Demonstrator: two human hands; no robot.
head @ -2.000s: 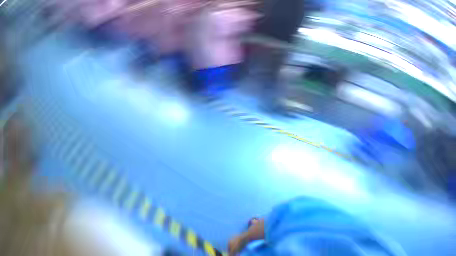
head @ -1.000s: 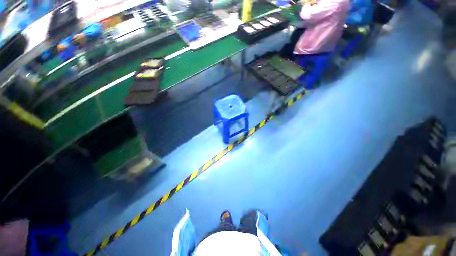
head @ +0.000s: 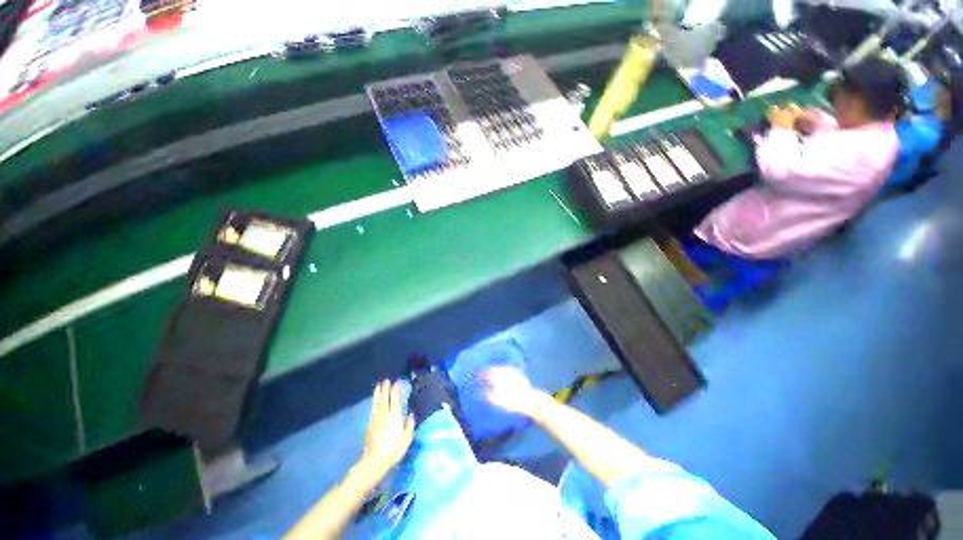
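My left hand [head: 389, 424] is bare and empty, fingers extended, in front of the bench edge beside my leg. My right hand [head: 511, 390] is bare, blurred and over the blue stool [head: 488, 364]; it holds nothing that I can see. On the green bench [head: 422, 264], a black foam tray [head: 211, 348] at left holds two phone housings [head: 239, 284] at its far end. A white board [head: 496, 179] at the centre back carries blister trays of small black modules [head: 494, 90] and a blue parts bin [head: 416, 143].
Another foam tray [head: 591, 200] with several phone housings lies right of the board. A yellow post [head: 625, 84] stands behind it. An empty-looking black tray [head: 636, 335] sits below the bench edge. A person in pink [head: 813, 174] sits at right. Thin tweezers [head: 565, 207] lie on the bench.
The view has turned and moved from the aisle up to the bench. The blue stool is now close below me. Both my hands have come into view in front of the bench.
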